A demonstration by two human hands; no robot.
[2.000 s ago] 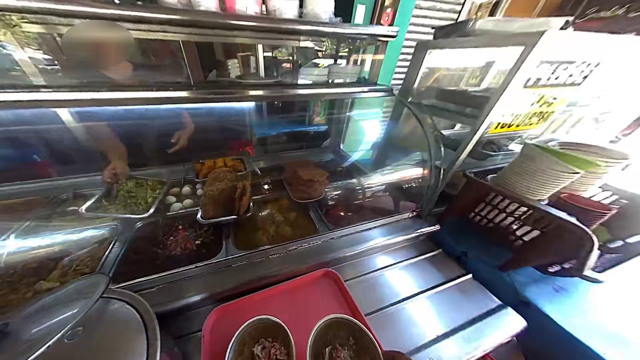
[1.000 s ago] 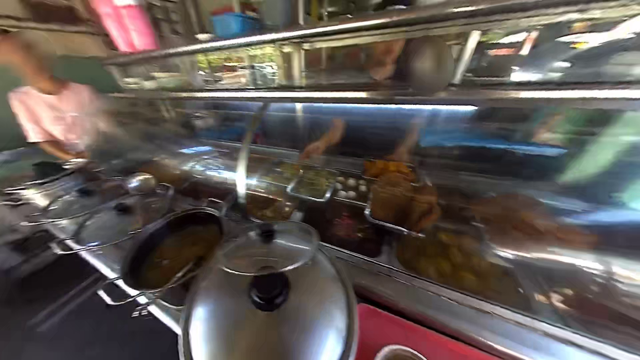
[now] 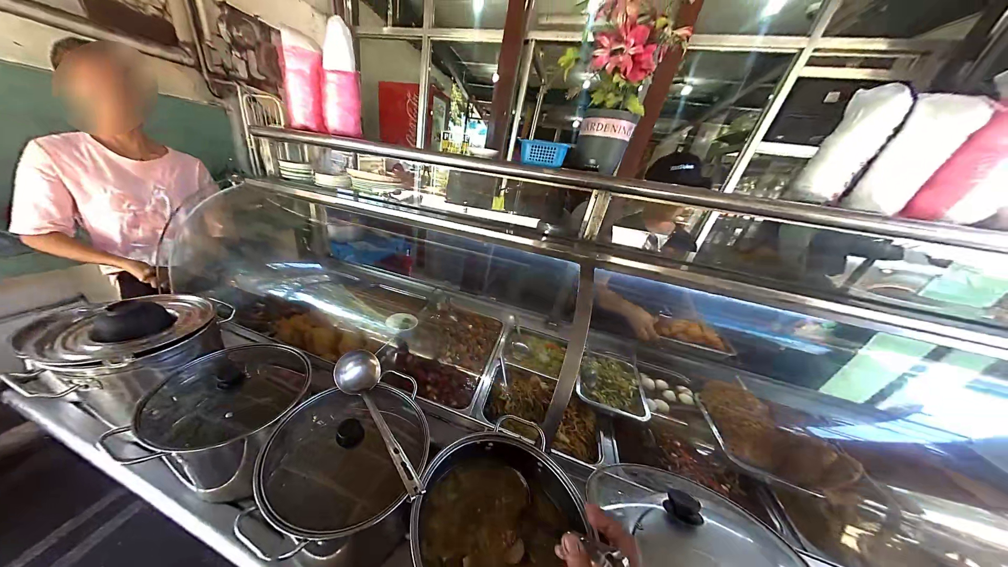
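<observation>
My right hand (image 3: 598,542), partly cut off by the bottom edge of the view, is closed around a metal utensil handle (image 3: 610,557) at the right rim of an open pot. That pot (image 3: 472,504) holds brown soup with pieces in it. On its right is a pot under a glass lid (image 3: 709,528) with a black knob. Left of it stands another glass-lidded pot (image 3: 315,472), with a metal ladle (image 3: 378,417) lying across its lid. My left hand is out of view.
A curved glass display case (image 3: 441,260) covers metal trays of cooked food (image 3: 614,382). More lidded pots (image 3: 220,402) line the counter at left. A person in a pink shirt (image 3: 118,189) stands at the far left. Behind the glass, another person's hand (image 3: 634,315) is near a tray.
The view has swung left from the red tray with bowls to the row of pots. My right hand has come into view at the open pot.
</observation>
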